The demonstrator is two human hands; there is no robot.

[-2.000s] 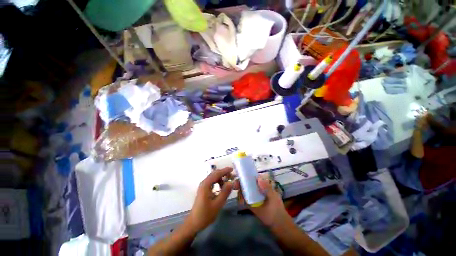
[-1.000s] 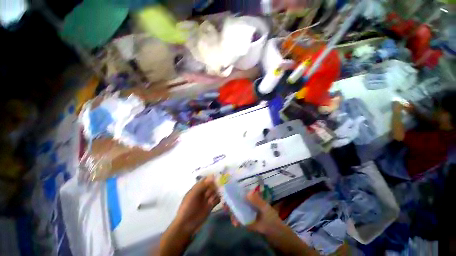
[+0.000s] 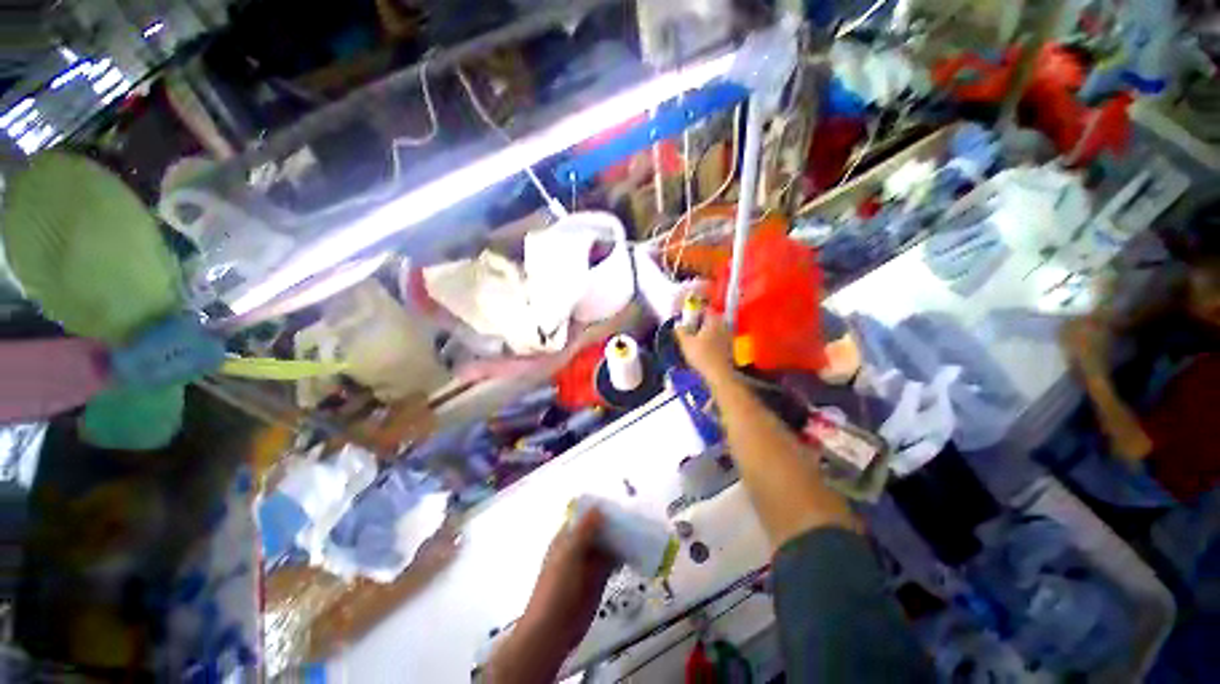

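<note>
My left hand [image 3: 573,577] holds a pale blue thread cone [image 3: 626,532] tilted above the white sewing machine table [image 3: 504,544]. My right hand [image 3: 705,350] is stretched forward at a second thread cone [image 3: 690,310] with a yellow tip, on the stand behind the machine. My fingers are at this cone, but blur hides whether they are closed on it. A white thread cone [image 3: 622,364] stands upright on a dark round base to its left. The white machine head [image 3: 716,535] lies between my forearms, partly hidden.
A lit tube lamp [image 3: 495,174] crosses above the table. A green fan [image 3: 80,254] is at the left. A metal pole [image 3: 744,201] and red bag [image 3: 780,301] stand by the cones. Cloth scraps [image 3: 355,515] lie at the table's left. Another person's arm [image 3: 1113,401] is at the right.
The view has tilted up, bringing the lamp and fan in. My right hand has left the pale blue cone and moved forward to the stand. The cone stays in my left hand.
</note>
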